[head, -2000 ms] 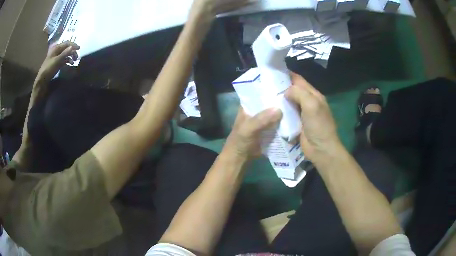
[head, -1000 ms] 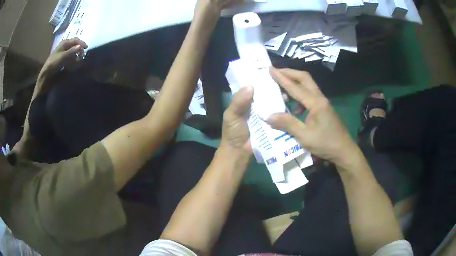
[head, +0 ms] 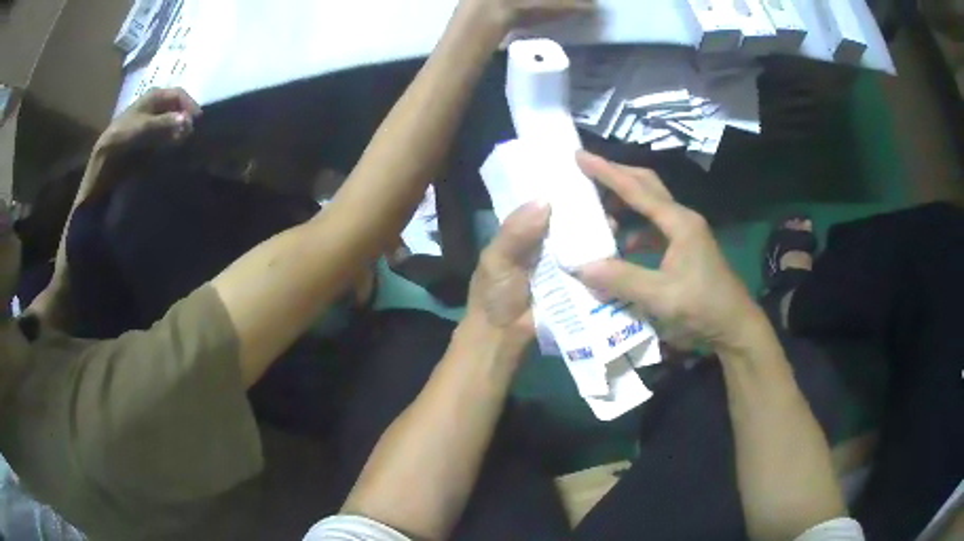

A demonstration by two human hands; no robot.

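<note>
A white handheld device (head: 541, 90), like an infrared thermometer, lies along a long white retail box (head: 566, 317) with blue lettering. Its round end with a small dark hole points up and away from me. My left hand (head: 507, 269) holds the box and device from the left, its thumb on top. My right hand (head: 677, 264) is at the right side, fingertips and thumb at the lower part of the device. The end flap (head: 618, 397) of the box stands open at the bottom.
A white table (head: 317, 42) spans the top, with several white boxes (head: 745, 23) at its right edge. Loose leaflets (head: 671, 114) are piled below the edge. Another person's arm (head: 359, 211) reaches over from the left. A sandaled foot (head: 791, 241) is on the green floor at right.
The device has swung from pointing up-right to nearly straight up and lies flatter along the box. My right hand has loosened from a close wrap to fingertips and thumb.
</note>
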